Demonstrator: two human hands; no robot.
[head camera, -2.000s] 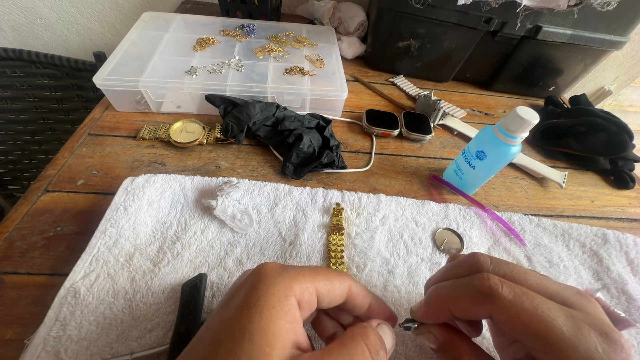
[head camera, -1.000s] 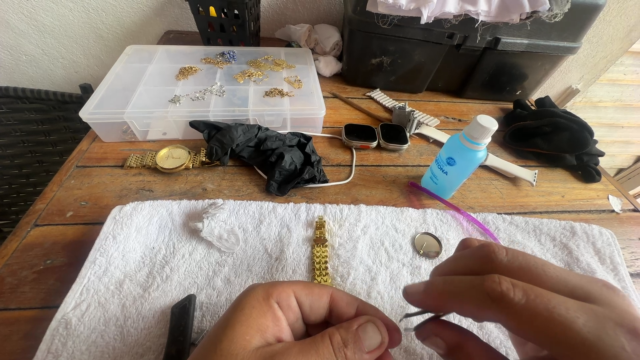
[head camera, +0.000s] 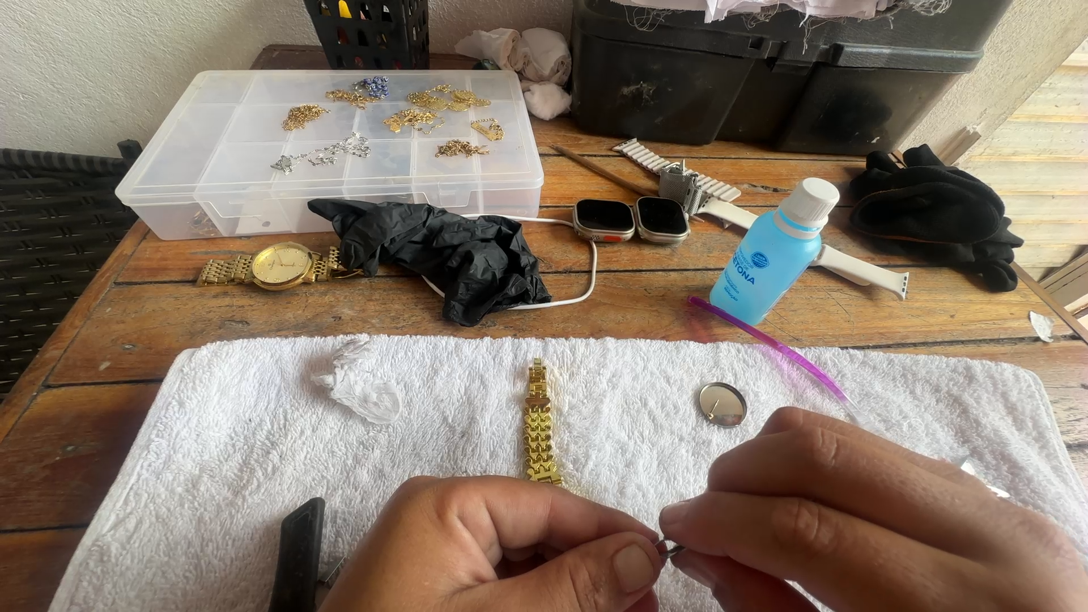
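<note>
My left hand (head camera: 527, 544) and my right hand (head camera: 858, 518) meet above a white towel (head camera: 246, 442). Between their fingertips they pinch a small dark metal piece (head camera: 669, 549), mostly hidden, its kind unclear. A gold link watch bracelet (head camera: 540, 429) lies on the towel just beyond my left hand. Past my right hand rests a round metal watch case back (head camera: 722, 404) with a tiny thin piece on it. A black handle-like object (head camera: 297, 552) lies left of my left hand, and crumpled thin white material (head camera: 361, 382) sits at the towel's upper left.
Behind the towel are a gold wristwatch (head camera: 282, 265), a black glove (head camera: 450, 255), two smartwatch cases (head camera: 633, 219), a blue bottle (head camera: 765, 263) and a purple strip (head camera: 769, 347). Farther back stand a clear organizer box (head camera: 255, 183) with chains on top and a black case (head camera: 663, 93).
My right fingers have shifted around the small dark piece, which shows less than it did one second ago. Both hands stay close together; the things on the towel have not moved.
</note>
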